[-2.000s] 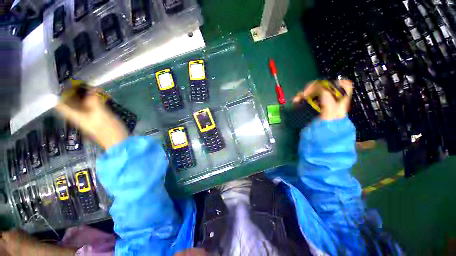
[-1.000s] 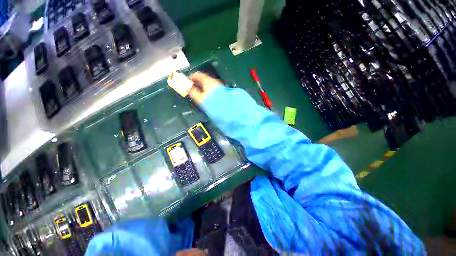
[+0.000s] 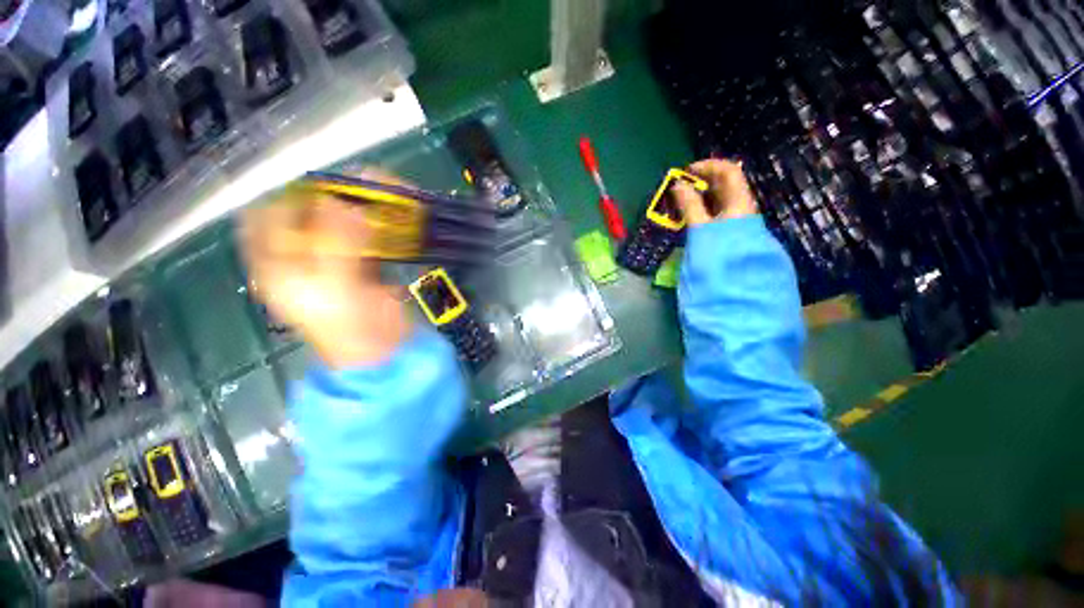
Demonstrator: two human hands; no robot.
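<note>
My left hand (image 3: 315, 279), strongly blurred, is over the clear plastic tray (image 3: 541, 390) and grips a black-and-yellow keypad phone (image 3: 398, 226); I cannot tell if it is more than one. My right hand (image 3: 723, 194) holds another keypad phone (image 3: 654, 232) by its yellow-framed screen end, face up, right of the tray. In the tray, a phone lies face down (image 3: 485, 166) at the upper right. A face-up phone (image 3: 449, 311) with a dark screen lies below it. A dark part beside my left hand is mostly hidden.
A red pen (image 3: 603, 190) and green tabs (image 3: 597, 257) lie between tray and right hand. A metal post (image 3: 575, 48) stands behind. Black glossy parts (image 3: 856, 166) fill the right. More phone trays stand beyond a white ledge (image 3: 345, 137) and at lower left (image 3: 232, 517).
My right hand has moved back right from over the tray and now holds a phone. My left hand has come into view with a phone. A second green tab shows.
</note>
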